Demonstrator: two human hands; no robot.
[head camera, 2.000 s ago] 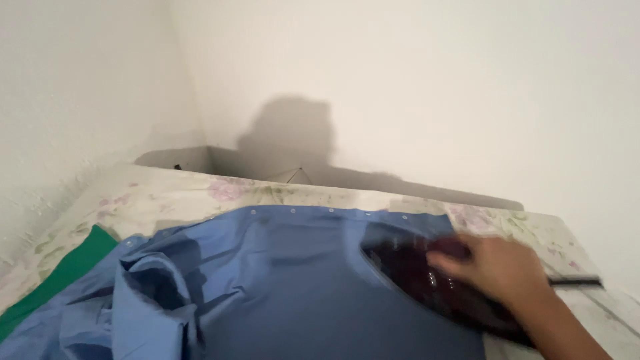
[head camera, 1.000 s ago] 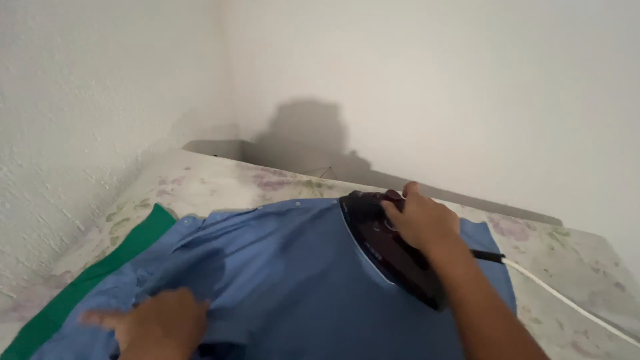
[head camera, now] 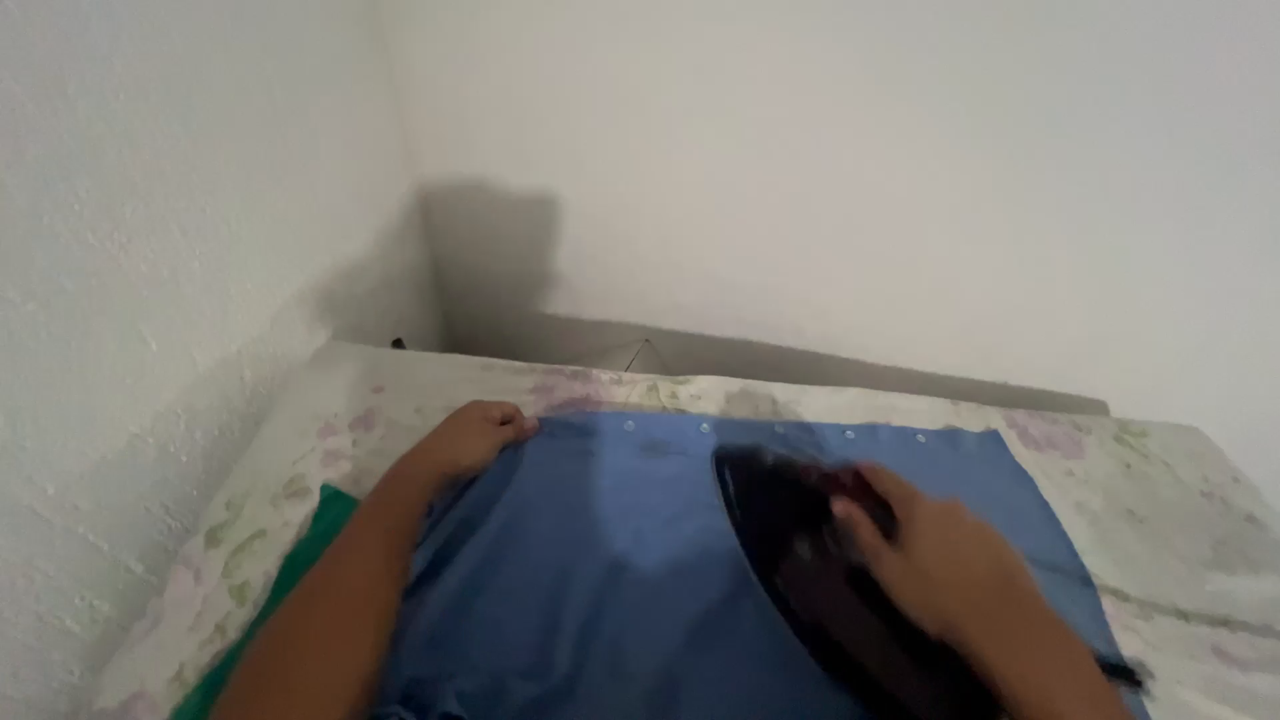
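A blue garment (head camera: pixel 620 560) with a row of small snap-like buttons along its far edge lies spread over a floral cloth (head camera: pixel 1180 500). My left hand (head camera: pixel 480 435) pinches the garment's far left corner between thumb and fingers. Around the handle of a dark clothes iron (head camera: pixel 810 570) my right hand (head camera: pixel 930 550) is closed; the iron rests on the garment's right half with its tip toward the buttoned edge. Motion blurs the iron and my right hand. Part of the iron's rear is hidden by my right forearm.
Green fabric (head camera: pixel 325 530) lies at the left, partly behind my left forearm. A textured white wall (head camera: pixel 150 300) rises at the left, and another wall (head camera: pixel 850 200) stands behind the cloth-covered surface. The iron's dark cord end (head camera: pixel 1125 672) shows at the lower right.
My left hand has moved from low on the garment up to its far left corner and grips it. The garment's buttoned edge lies straighter. My right hand still holds the iron.
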